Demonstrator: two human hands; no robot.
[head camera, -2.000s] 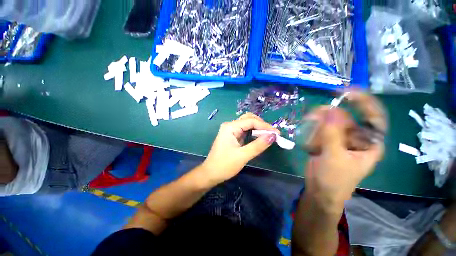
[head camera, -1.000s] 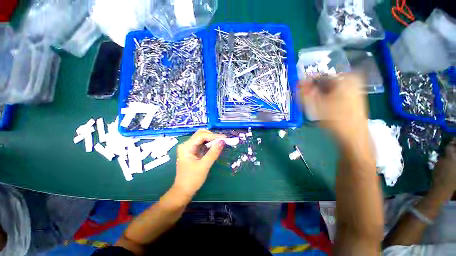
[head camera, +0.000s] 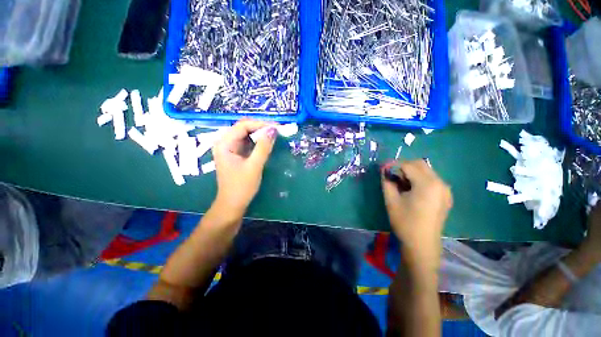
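Observation:
My left hand (head camera: 238, 158) pinches a white strip (head camera: 286, 129) between thumb and finger, just below the left blue tray. My right hand (head camera: 419, 197) is right of the small-part heap and is closed around a small dark tool (head camera: 398, 179). A thin silver piece with a white tab (head camera: 409, 139) lies just beyond the right fingertips; whether they touch it I cannot tell. The tangled heap of small leaded parts (head camera: 326, 146) lies between my hands. A loose pile of white strips (head camera: 172, 141) lies left of my left hand.
Two blue trays (head camera: 307, 118) of metal pieces stand at the far side. A clear plastic box (head camera: 524, 108) holds white-tabbed rods. A white tabbed pile (head camera: 537, 178) lies far right. A black slab (head camera: 142, 27) lies upper left. Another person's forearm (head camera: 552, 280) is at the right.
My right hand has come back from over the clear box to the mat near the heap. My left hand still holds the white strip. The camera view has shifted.

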